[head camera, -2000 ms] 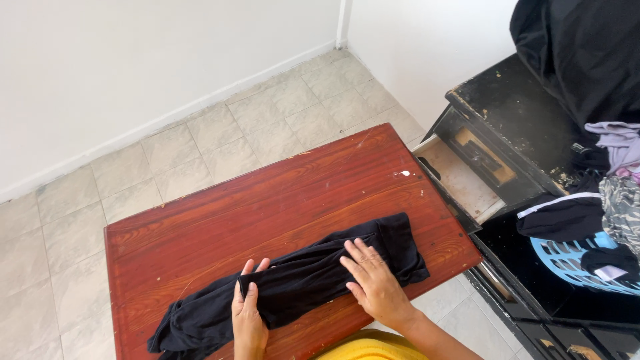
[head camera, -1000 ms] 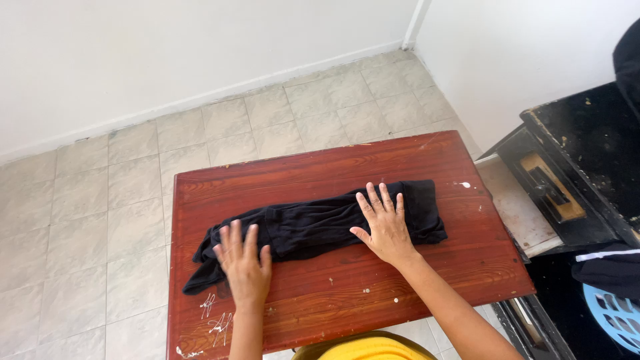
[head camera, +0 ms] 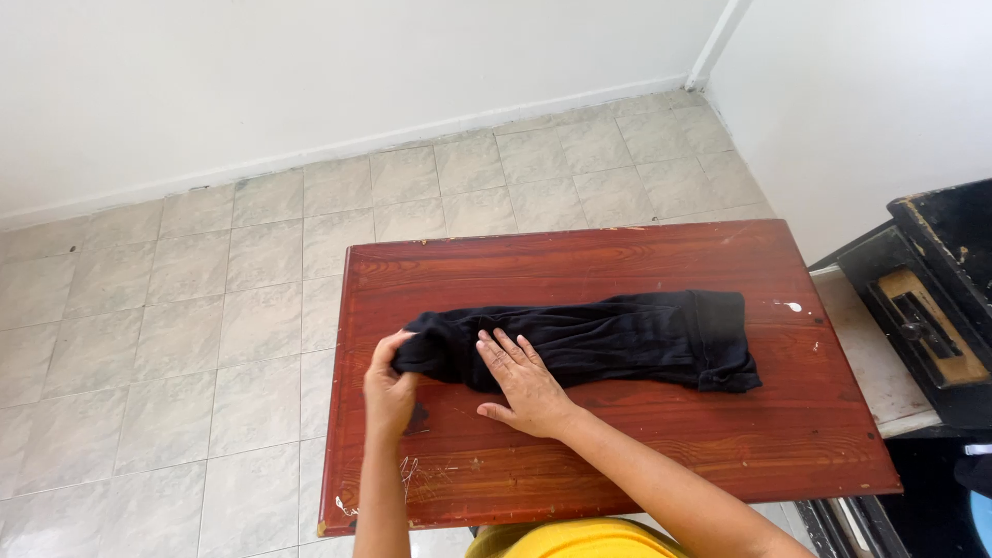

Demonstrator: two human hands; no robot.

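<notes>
A black cloth garment (head camera: 620, 333) lies as a long, narrow folded strip across the reddish-brown wooden table (head camera: 659, 449). A wide band with a seam shows at its right end. My left hand (head camera: 390, 387) grips the garment's left end, which is bunched and turned over, with fingers partly hidden behind the cloth. My right hand (head camera: 527, 384) rests flat with fingers spread on the garment, left of its middle, and grips nothing.
A worn black wooden drawer unit (head camera: 953, 248) stands at the right, with an open drawer (head camera: 868, 349) close to the table's right edge. Part of a light blue basket (head camera: 982, 511) and dark cloth (head camera: 973, 471) show at the lower right. Tiled floor and white walls lie beyond.
My left hand was open over the garment one second ago and now grips its left end, which has been bunched up. My right hand has moved left along the cloth. The view has shifted.
</notes>
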